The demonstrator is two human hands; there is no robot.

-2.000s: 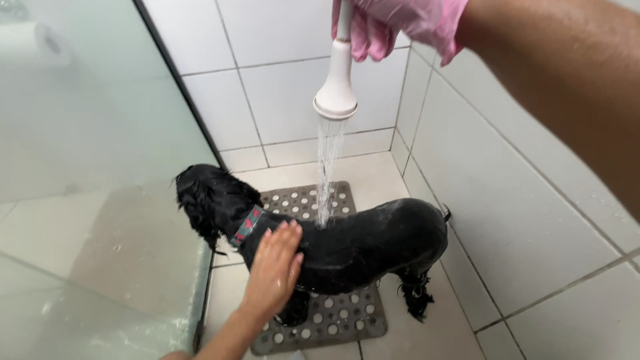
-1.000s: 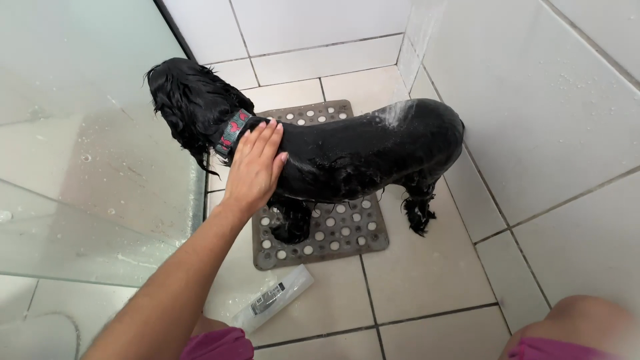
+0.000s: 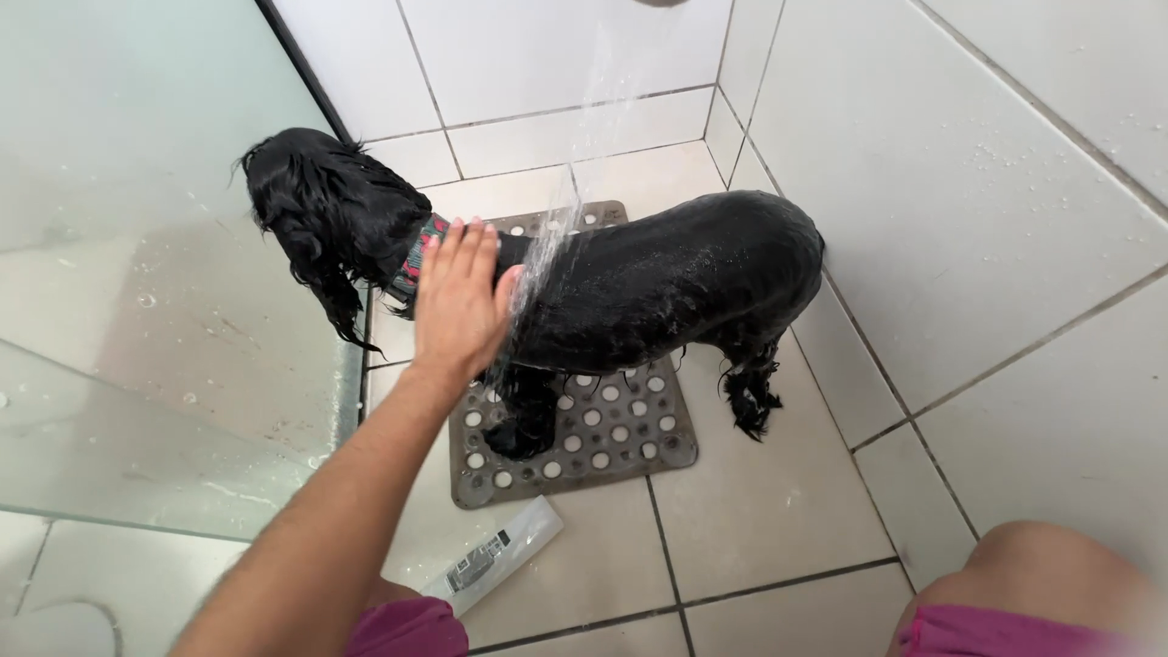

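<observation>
A wet black dog [image 3: 675, 274] stands side-on on a grey perforated rubber bath mat [image 3: 584, 447], its head to the left. My bare left hand [image 3: 461, 301] lies flat on its shoulder, fingertips at the patterned collar [image 3: 420, 260], thumb spread. Water streams [image 3: 557, 228] from above onto the dog's back just beside my thumb. Only the edge of what seems to be the shower head [image 3: 661, 2] shows at the top of the view. My right hand is out of view.
A glass shower panel [image 3: 164, 274] stands at the left, close to the dog's head. Tiled walls [image 3: 958, 201] rise behind and at the right. A whitish tube [image 3: 502, 557] bearing writing lies on the floor tiles, near my knees in pink cloth.
My pink-gloved right hand and most of the shower head, seen two seconds ago, are out of view. Since one second ago, the water has moved from the dog's rump to its shoulder area.
</observation>
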